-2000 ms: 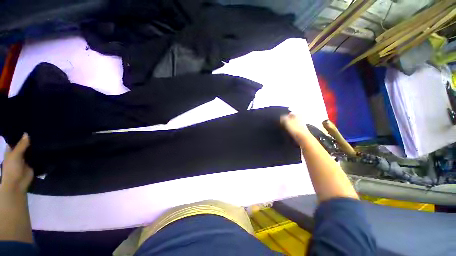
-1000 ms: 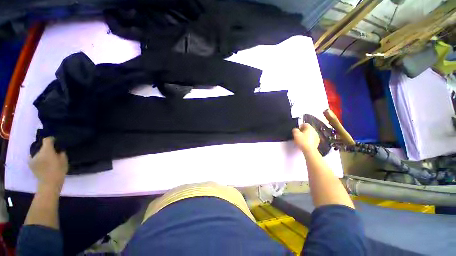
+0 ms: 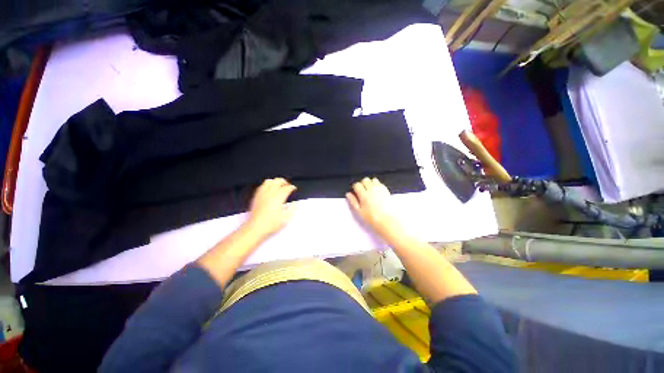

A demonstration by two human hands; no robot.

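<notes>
Black trousers [image 3: 240,159] lie flat on the white pressing table cover [image 3: 327,229], with the straight leg end at the right and a wider, crumpled end at the left. My left hand [image 3: 272,206] and my right hand [image 3: 371,201] are bare, with fingertips at the near edge of the leg, seeming to pinch the cloth. The undersides of my fingers are hidden. A steam iron [image 3: 456,171] rests right of the leg end, touched by neither hand. Its tan handle [image 3: 485,156] points up and away.
A heap of black cloth [image 3: 320,33] lies along the far side. An orange-red rim [image 3: 24,131] is at the left end. A lumpy hose [image 3: 575,200] runs right from the iron. Black cloth [image 3: 80,320] hangs at the near left. A yellow crate [image 3: 404,317] is below the table.
Both hands have moved inward from the two ends of the trousers to the near edge of the leg. The trousers lie flatter, with the left end spread toward the near left corner.
</notes>
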